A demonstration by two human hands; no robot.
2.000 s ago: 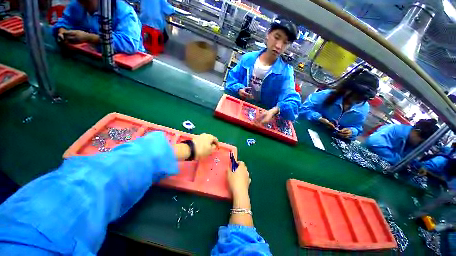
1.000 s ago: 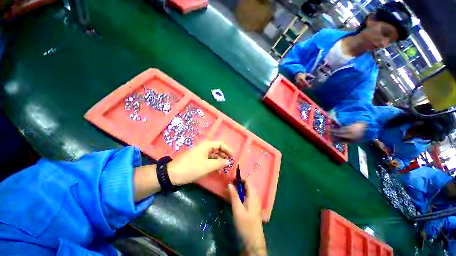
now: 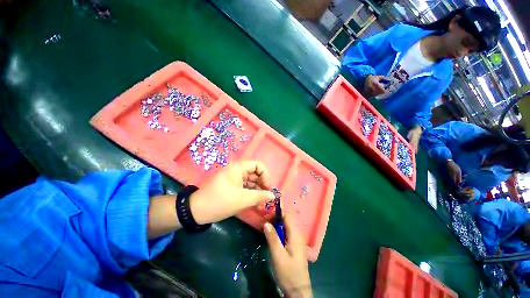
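The orange-red sorting tray (image 3: 139, 150) lies at an angle in front of me, with silvery small parts (image 3: 210, 145) piled in its two left pockets and a few bits in the far right one. My left hand (image 3: 232, 189) is over the near edge of the tray and pinches a small silvery part (image 3: 270, 204) at the fingertips. My right hand (image 3: 289, 250) holds the dark-blue cutting nippers (image 3: 279, 224), their jaws up against that part. Whether the jaws are closed cannot be told. Thin scraps (image 3: 247, 262) lie on the green surface near the tray's front edge.
A white flat piece (image 3: 243, 84) lies beyond the tray. A second red tray (image 3: 407, 273) is at the lower right, cut off by the edge. Across the bench, a person in a blue smock works at another filled tray (image 3: 363, 150). More people and part heaps (image 3: 462, 224) are farther right.
The view has swung down closer to the tray. My left hand has moved from the tray's right part to its near edge, and the nippers' jaws now meet the part it holds.
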